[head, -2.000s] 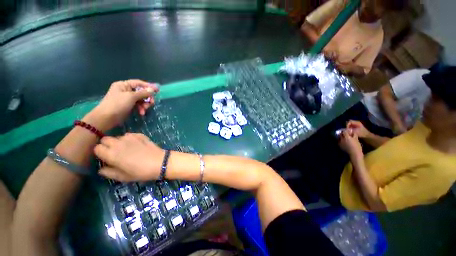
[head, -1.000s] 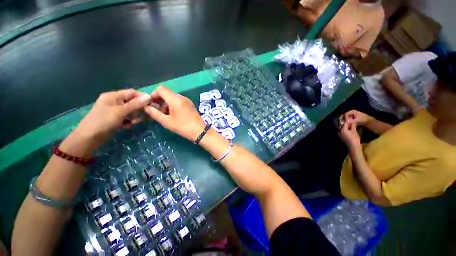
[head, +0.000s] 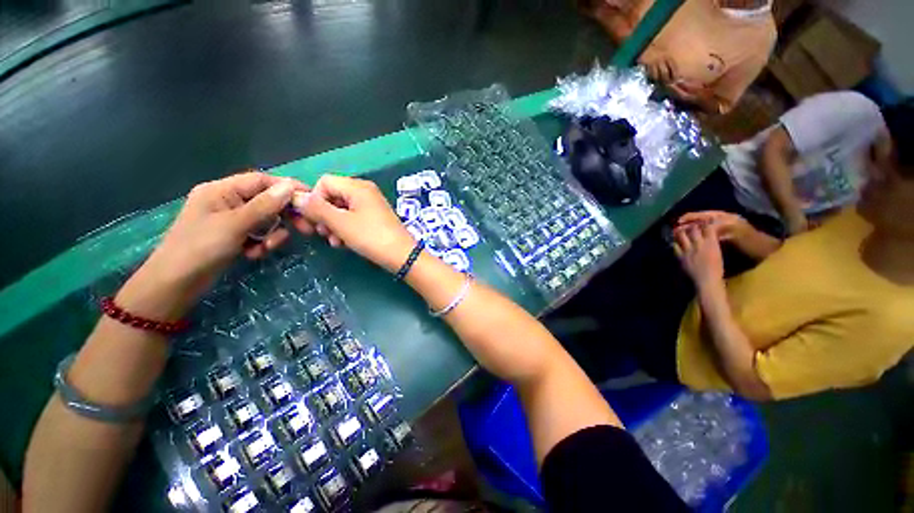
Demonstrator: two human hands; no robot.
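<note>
My left hand and my right hand meet fingertip to fingertip above the far edge of the near tray. They pinch a small piece that the fingers mostly hide; it looks like a housing. The near blister tray, clear and gridded, lies below my hands. Its near rows hold dark modules with white faces. A loose pile of white housings with dark centres lies right of my right hand. The second blister tray lies right of the pile and holds smaller greenish-dark parts.
Beyond the green edge strip is the dark conveyor belt. A clear glittering heap and a black bundle lie at the bench's right end. A blue bin with clear pieces stands below. A person in yellow and others sit at the right.
Two seconds ago my right hand was lower, over the near tray, and my left hand held the piece alone. Now both hands are together at it. The view has shifted slightly.
</note>
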